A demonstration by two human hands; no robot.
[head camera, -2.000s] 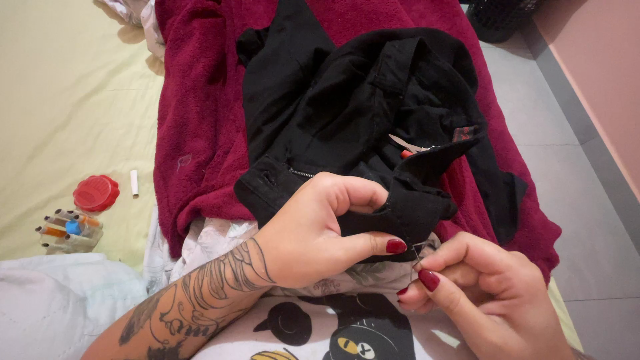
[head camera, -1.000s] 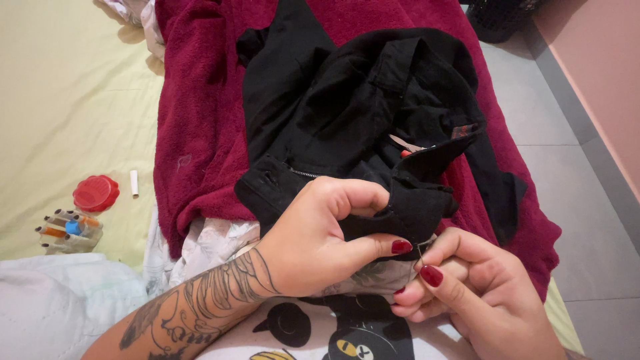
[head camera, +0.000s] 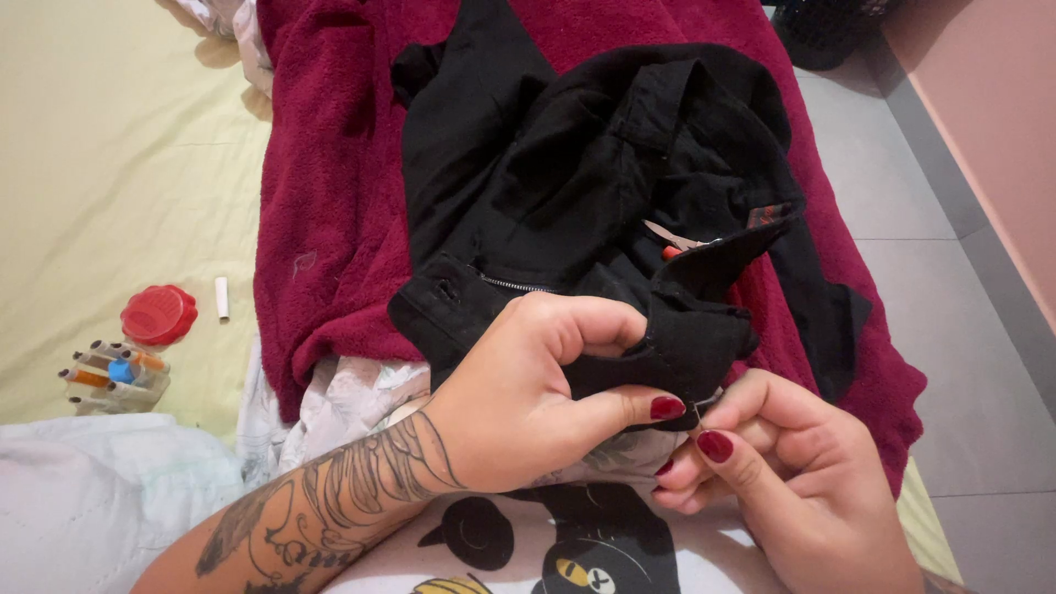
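My left hand (head camera: 549, 384) grips the waistband edge of a black garment with a metal zipper (head camera: 511, 285), thumb below and fingers over the fabric. Close to its right, my right hand (head camera: 784, 462) pinches a thin sewing needle (head camera: 699, 419) between thumb and fingers at the cloth's edge. The black garment (head camera: 544, 181) lies bunched over a dark red fleece blanket (head camera: 322, 190). Small scissors (head camera: 672, 238) with a red part rest within the garment's folds, their handles partly hidden by the cloth.
On the pale yellow sheet (head camera: 107, 206) at left are a red scalloped lid (head camera: 159, 315), a small white cylinder (head camera: 222, 299) and a clear holder with several thread spools (head camera: 115, 375). White cloth (head camera: 107, 495) lies near them. Grey floor tiles (head camera: 924, 330) and a dark basket (head camera: 825, 29) are at right.
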